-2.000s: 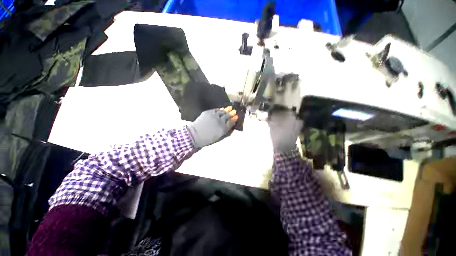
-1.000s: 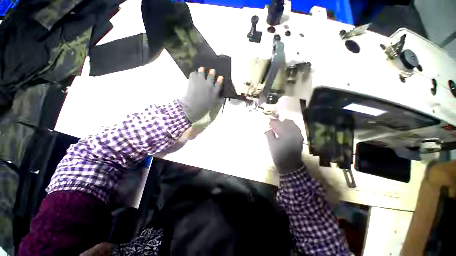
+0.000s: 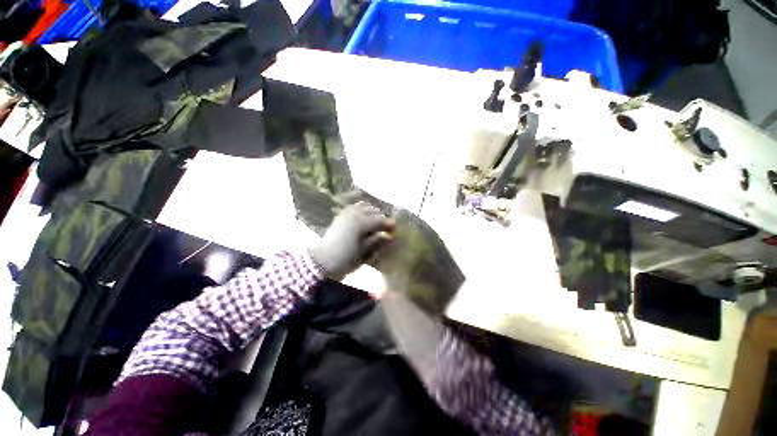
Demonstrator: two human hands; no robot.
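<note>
My left hand (image 3: 351, 241), in a grey glove with bare fingertips, is closed on the near part of the joined strip (image 3: 315, 162). The strip of black and camouflage pieces runs from my hands up and left across the white table. My right hand (image 3: 405, 319), blurred, is close beside it, under a camouflage panel (image 3: 419, 264); what its fingers do is hard to see. The presser foot and needle area (image 3: 477, 197) of the sewing machine (image 3: 682, 162) is right of my hands, with no hand at it.
A bundle of camouflage and black pieces (image 3: 596, 255) lies below the display, with a thin metal item (image 3: 626, 328) and a flat black rectangle (image 3: 677, 305). A blue bin (image 3: 486, 38) stands behind. Dark garment pieces (image 3: 111, 94) and camouflage stacks (image 3: 81, 264) lie left.
Both hands have moved from the needle area toward the table's front edge. The strip's near end has come away from the presser foot with them. The view has shifted left.
</note>
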